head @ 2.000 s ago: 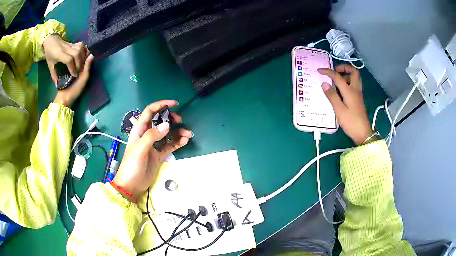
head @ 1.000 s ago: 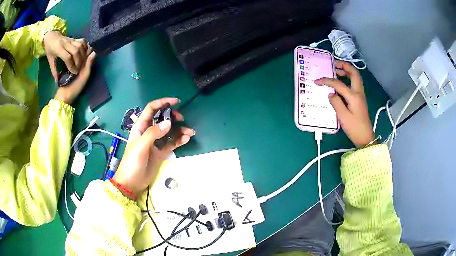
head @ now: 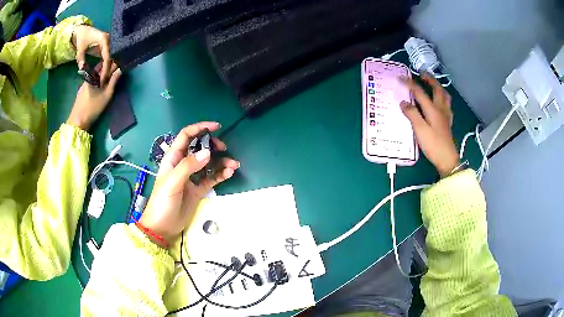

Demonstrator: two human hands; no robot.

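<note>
My left hand holds a small dark glossy unit between thumb and fingers, above the mat at centre-left. The fingers hide part of it. The pink-edged smartphone lies on the mat at right, its lit screen showing a list with small icons. My right hand is over the phone's right side, fingers apart over the upper part of the screen, holding nothing. Whether a fingertip touches the glass cannot be told. A white charging cable runs from the phone's lower end.
A white strip with black leads and paper lies in front. Black foam trays stand behind. A loose round part and blue pen lie left. Another person's hands hold a dark unit. Wall socket at right.
My right fingers have moved from mid-screen up towards the phone's upper right. My left hand has barely moved. The other person's hands have shifted and tilted their unit.
</note>
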